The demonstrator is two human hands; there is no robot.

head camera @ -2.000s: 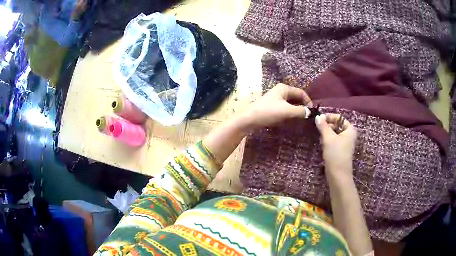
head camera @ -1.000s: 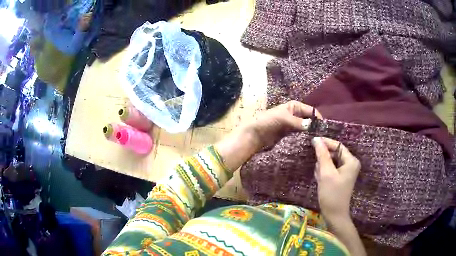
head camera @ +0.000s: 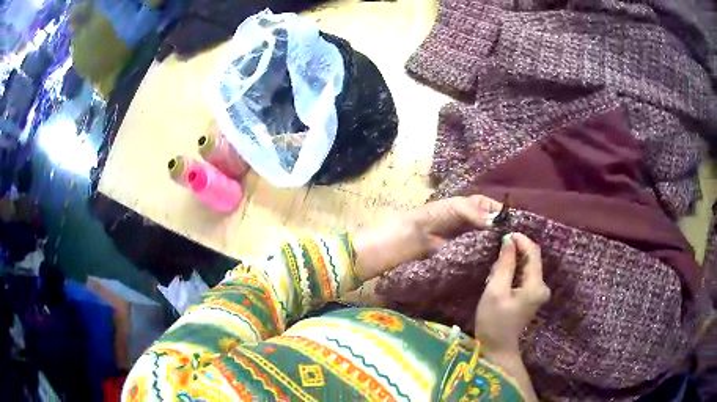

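Observation:
The purple-brown flecked tweed coat (head camera: 605, 290) lies over the table's right side and against my body. Its smooth maroon lining (head camera: 574, 169) is folded out above the edge I hold. My left hand (head camera: 452, 224) pinches the coat edge together with a small dark button or fastener (head camera: 501, 216). A small white cover shows at its fingertip. My right hand (head camera: 512, 286) is just below the coat edge, thumb and forefinger together near the fastener. A needle or thread in it is too small to make out.
A translucent plastic bag (head camera: 326, 118) stands open at the table's far left beside a black bundle (head camera: 369, 110). A bright pink thread cone (head camera: 216, 190) and two duller ones lie left of it. Boxes (head camera: 130, 314) stand below the pale table (head camera: 157, 149) at left.
My right hand has moved down and left from the coat edge, its fingers closer together. My left hand still holds the edge. The whole view has shifted and tilted a little.

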